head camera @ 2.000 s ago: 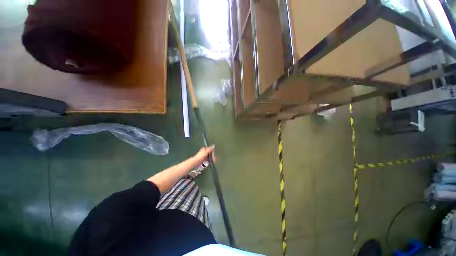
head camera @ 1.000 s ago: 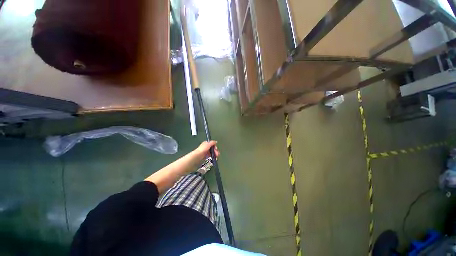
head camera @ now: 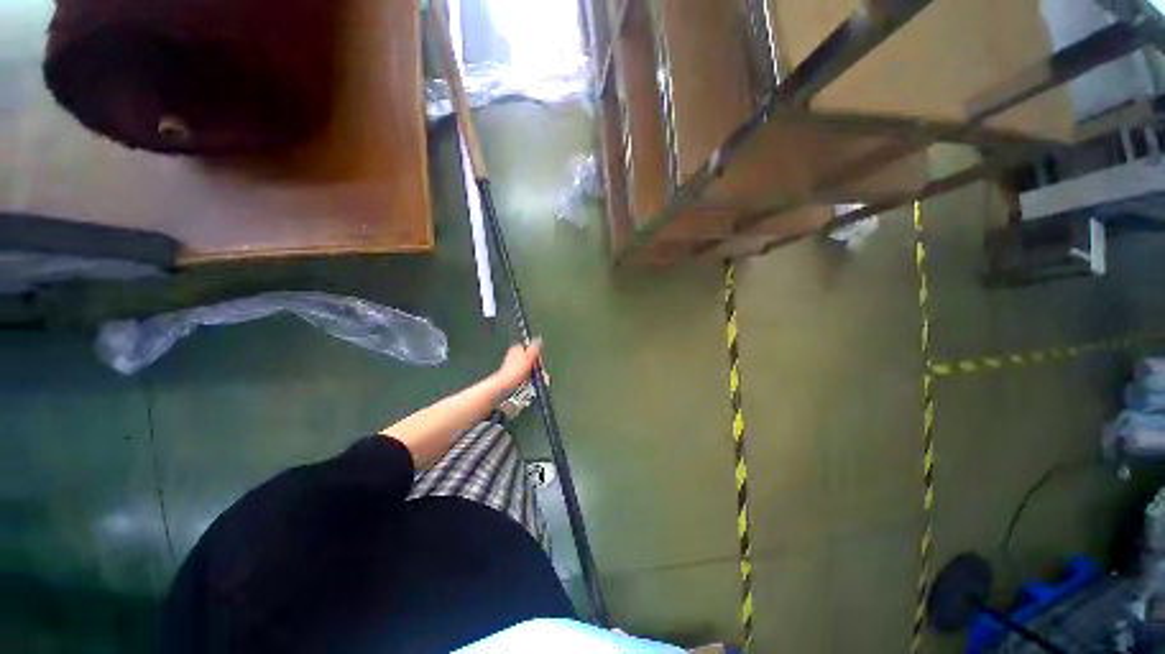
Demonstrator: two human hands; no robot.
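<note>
My left hand (head camera: 525,363), bare below a short black sleeve, is closed around the dark metal part of a long roll bar (head camera: 563,483). The bar slants from the top of the view to the bottom edge, and its far part is pale wood. My right hand cannot be made out; only small skin-toned patches show at the bottom edge by the near end of the bar. A thick dark red fabric roll (head camera: 243,77) lies on the brown wooden table (head camera: 371,217), with a core hole in its near end.
Clear plastic wrapping (head camera: 281,313) lies on the green floor before the table. A white strip (head camera: 478,243) lies beside the bar. A metal shelf rack (head camera: 715,160) stands right of the bar. Yellow-black tape (head camera: 737,422) marks the floor. A blue object (head camera: 1022,613) is at the lower right.
My left hand keeps its hold on the bar. The table, roll and rack have shifted slightly up in view. Small skin-toned patches now show at the bottom edge.
</note>
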